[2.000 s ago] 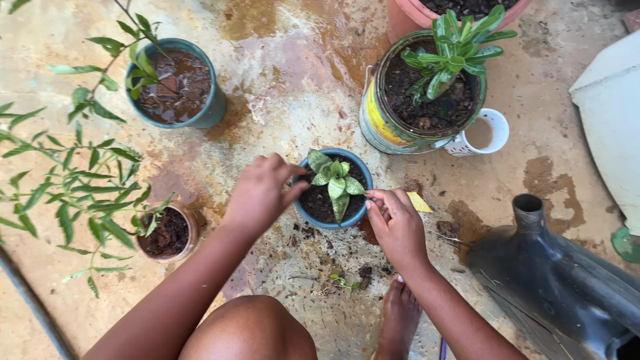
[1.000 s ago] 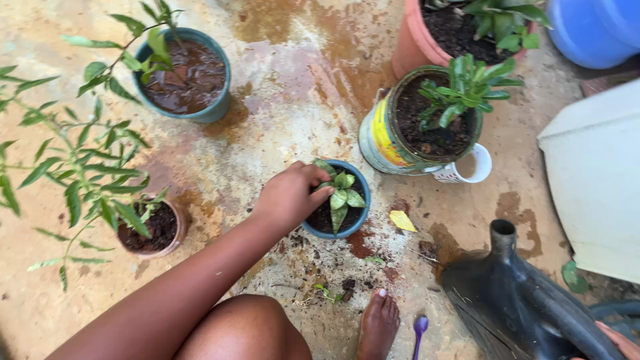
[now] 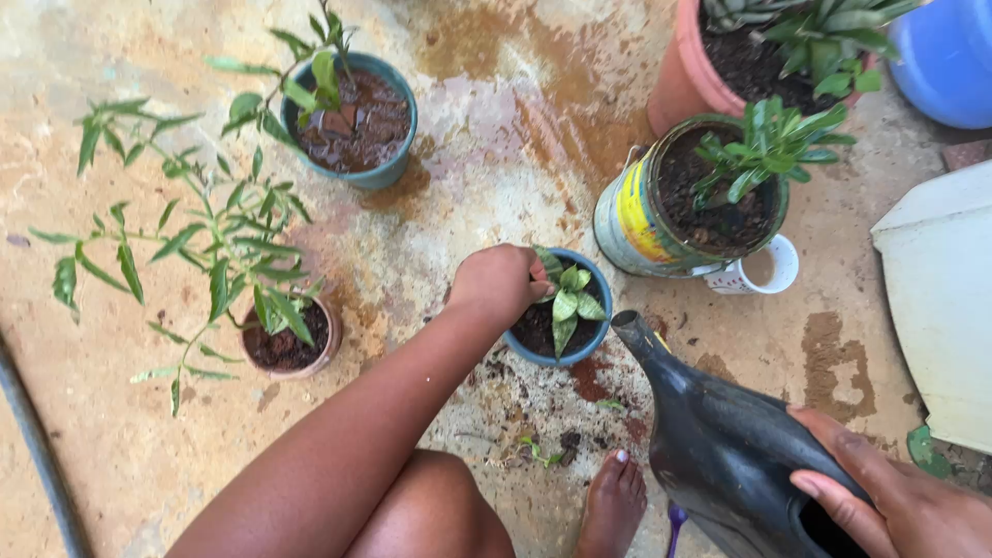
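Observation:
My left hand [image 3: 500, 285] reaches over the left rim of a small blue pot [image 3: 601, 333], its fingertips at a plant with mottled green leaves [image 3: 570, 304] set in dark soil. Whether the fingers pinch a leaf is hard to tell. At the lower right, my right hand [image 3: 876, 480] grips a black plastic watering can [image 3: 721, 418]. The can's spout opening is just right of the blue pot's rim, and no water shows coming out of it.
A painted metal can [image 3: 620, 225] with a plant and a cup of brownish liquid [image 3: 783, 267] stand at the upper right. Beyond is a large pink pot [image 3: 674, 85]. Leafy plants grow in a teal pot [image 3: 380, 177] and a small terracotta pot [image 3: 329, 349] at left. A purple spoon [image 3: 676, 518] lies near my foot.
My right hand has left the blue pot's rim and now holds the watering can. The can's spout has come over beside the pot. My left hand stays at the plant.

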